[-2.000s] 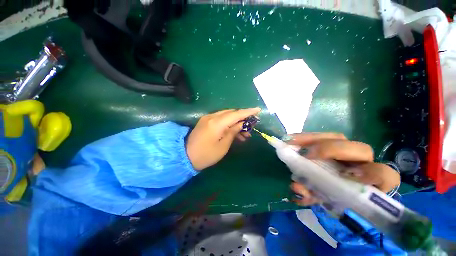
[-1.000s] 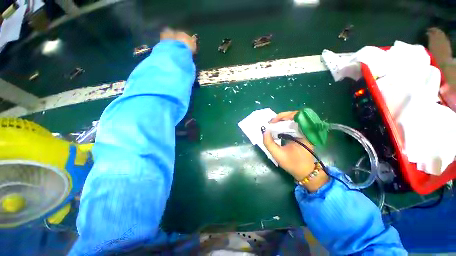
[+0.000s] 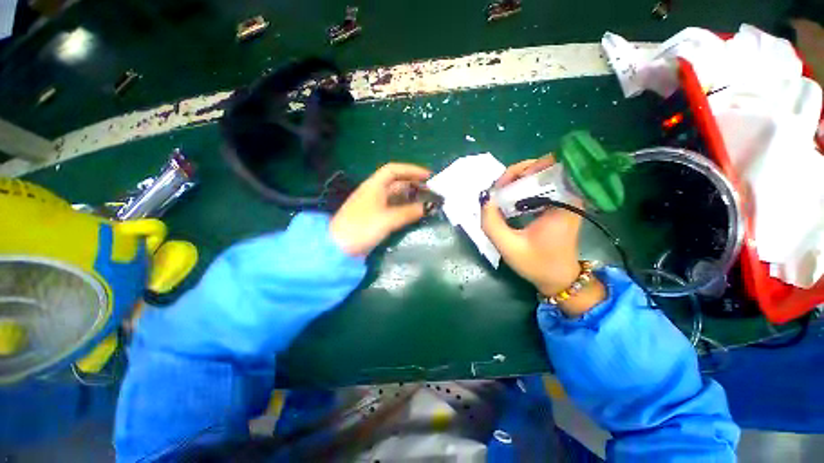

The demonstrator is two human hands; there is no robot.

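My left hand (image 3: 384, 208) pinches a small dark electronic part (image 3: 417, 196) in its fingertips, just left of the white wiping paper (image 3: 472, 194); the part is blurred. My right hand (image 3: 540, 237) is shut on the glue syringe (image 3: 535, 192), over the paper's right edge. The syringe's bright green cap (image 3: 592, 170) points up and right, with a clear hose (image 3: 734, 194) and a thin black cable (image 3: 603, 233) running from it. The needle tip cannot be made out.
A black strap (image 3: 285, 136) lies behind my left hand. A yellow and blue fan (image 3: 54, 271) and a silver packet (image 3: 158, 190) are at left. A red tray (image 3: 768, 298) with white cloth and a black controller (image 3: 673, 217) are at right. Several parts lie beyond the white strip (image 3: 452, 77).
My left hand has come back from beyond the white strip to beside the paper, with a small part in its fingers. My right hand still holds the syringe over the paper.
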